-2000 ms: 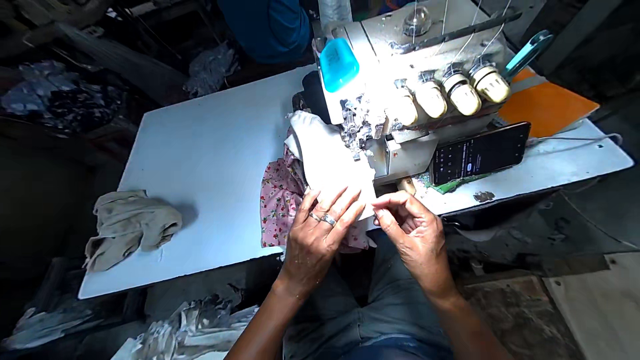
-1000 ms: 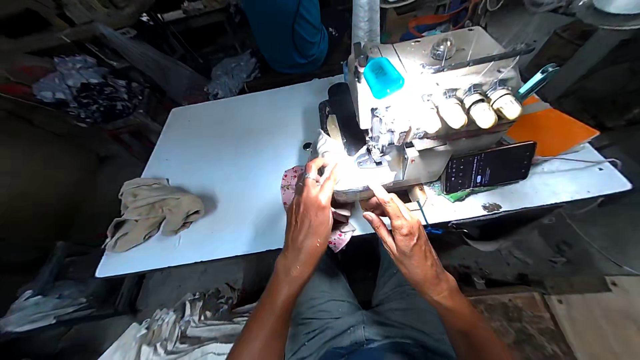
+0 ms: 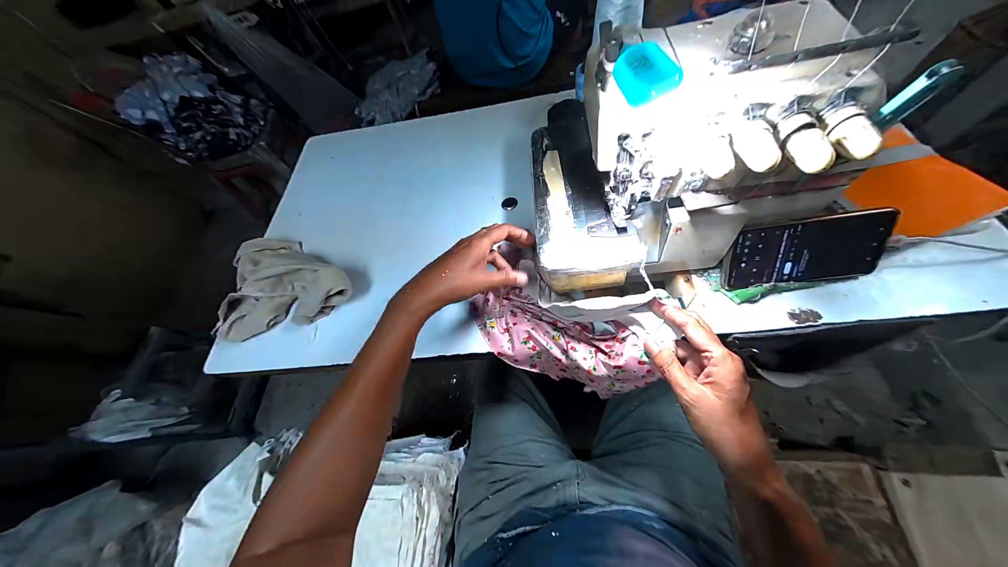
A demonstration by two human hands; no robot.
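Observation:
An overlock sewing machine [image 3: 685,157] stands on the white table, its needle area brightly lit. Pink floral fabric [image 3: 551,339] with a white fabric edge [image 3: 602,305] hangs over the table's front, just before the machine bed. My right hand [image 3: 701,370] pinches the white edge at its right end, where a thread runs up to the machine. My left hand [image 3: 480,268] is at the left corner of the bed, thumb and fingers curved apart beside the cloth; whether it grips any cloth is unclear.
A beige cloth [image 3: 283,287] lies on the table's left part. A phone [image 3: 811,248] leans by the machine's right, near an orange sheet [image 3: 929,189]. White fabric pieces [image 3: 402,504] are stacked below the table. A person in blue [image 3: 496,39] sits beyond it.
The white and pink cloth has come off the machine bed towards me and now hangs before it. My left hand has moved from the needle area to the bed's left corner.

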